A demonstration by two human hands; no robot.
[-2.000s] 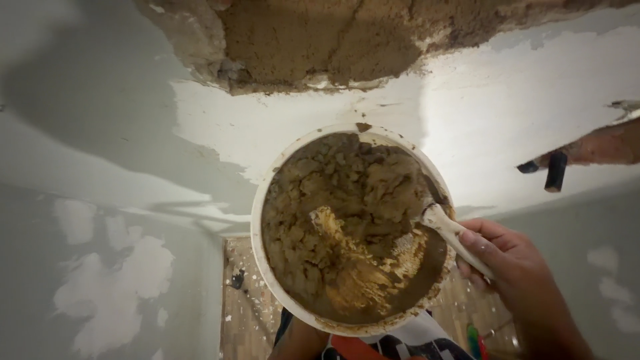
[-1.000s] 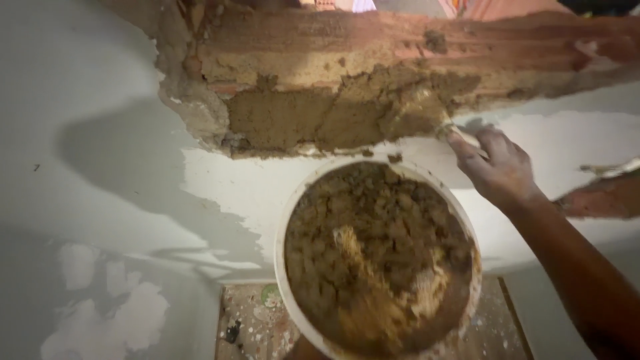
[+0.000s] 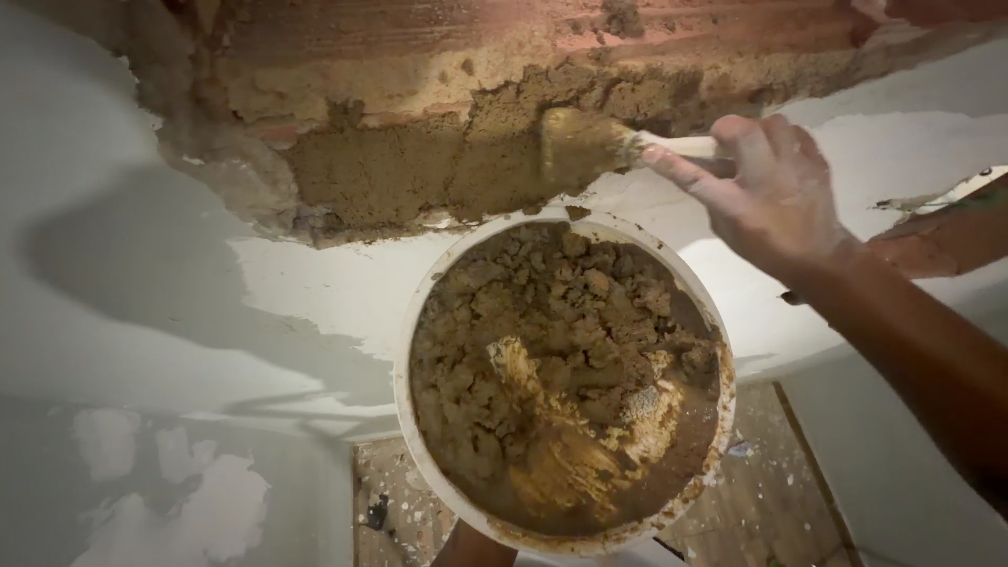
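My right hand grips the pale handle of a wide tool, perhaps a putty knife or brush, whose head is coated in brown mortar. The head lies against the wet brown mortar spread along the broken lower edge of the wall opening. Below it is a white bucket of lumpy mortar, with yellowish smears and watery mix at its lower right. Under the bucket's lower rim only part of my left arm shows; the left hand itself is hidden.
Exposed reddish brick or clay block runs across the top. Patched plaster wall surrounds it. At the right, a hole in the wall shows reddish material, with a white strip beside it. Paint-spotted wooden floor lies below.
Two seconds ago my right hand held the tool at the bucket's right rim; it has since moved up to the wall opening. Since one second ago, the tool's head has moved left along the mortar.
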